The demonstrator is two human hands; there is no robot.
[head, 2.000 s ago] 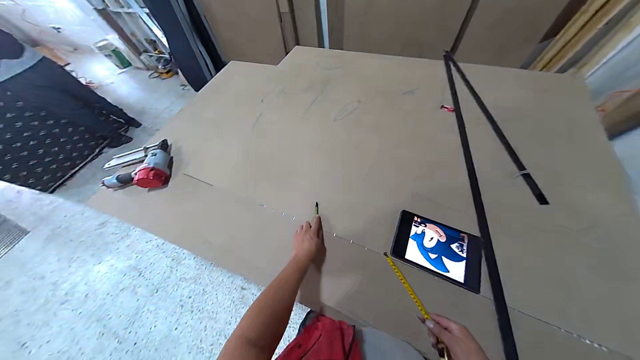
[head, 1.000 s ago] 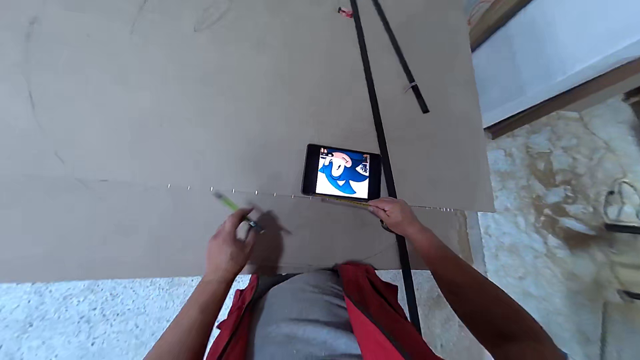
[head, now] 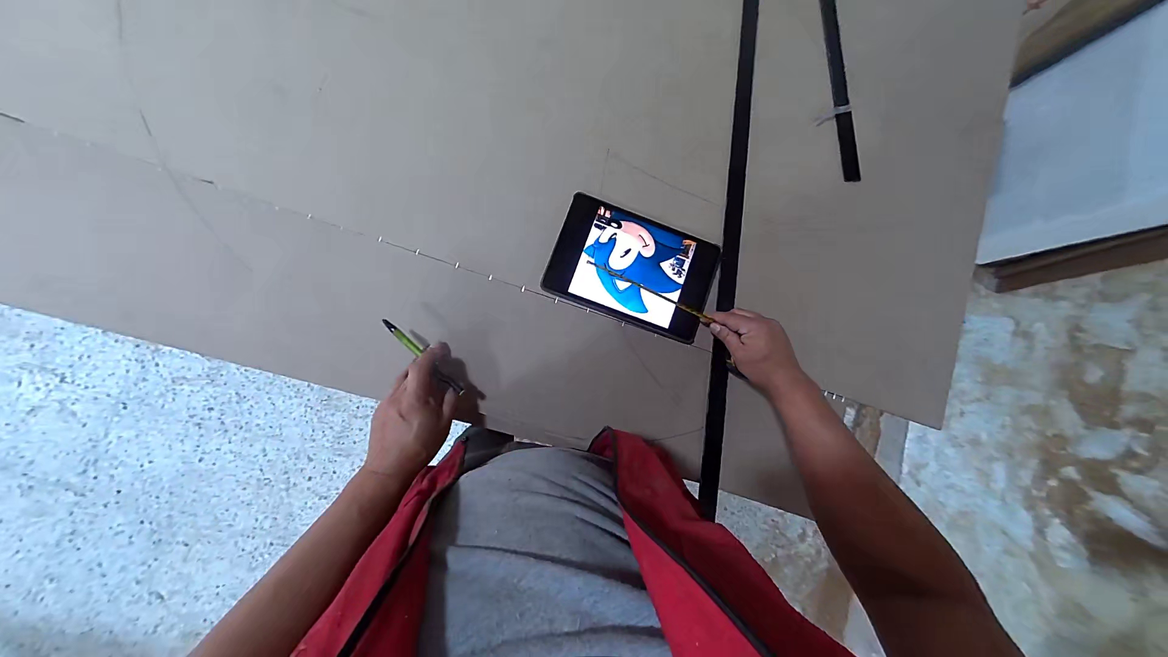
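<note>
My left hand (head: 415, 411) holds a green pen or marker (head: 402, 338) between its fingers, over the near strip of the large brown board (head: 365, 155). My right hand (head: 753, 345) grips a tape measure, mostly hidden in the palm; its thin yellow blade (head: 671, 304) reaches left across the screen of a black tablet (head: 564, 239). A blue cartoon character shows on that screen. The tablet lies tilted on the board, its right corner beside a long black strip (head: 737, 155). A line with small white marks runs slantwise across the board and meets the tablet's lower edge.
A shorter black strip (head: 839, 100) with a tie around it lies at the upper right. Faint curved pencil lines cross the board. Speckled floor (head: 164, 456) shows at the left, stained floor (head: 1077, 401) at the right, near a white panel (head: 1077, 155) with a brown edge.
The yellow tape, earlier left of the right hand along the tablet's lower edge, now crosses its screen. The left hand, which was pointing at the marked line, has drawn back toward my body.
</note>
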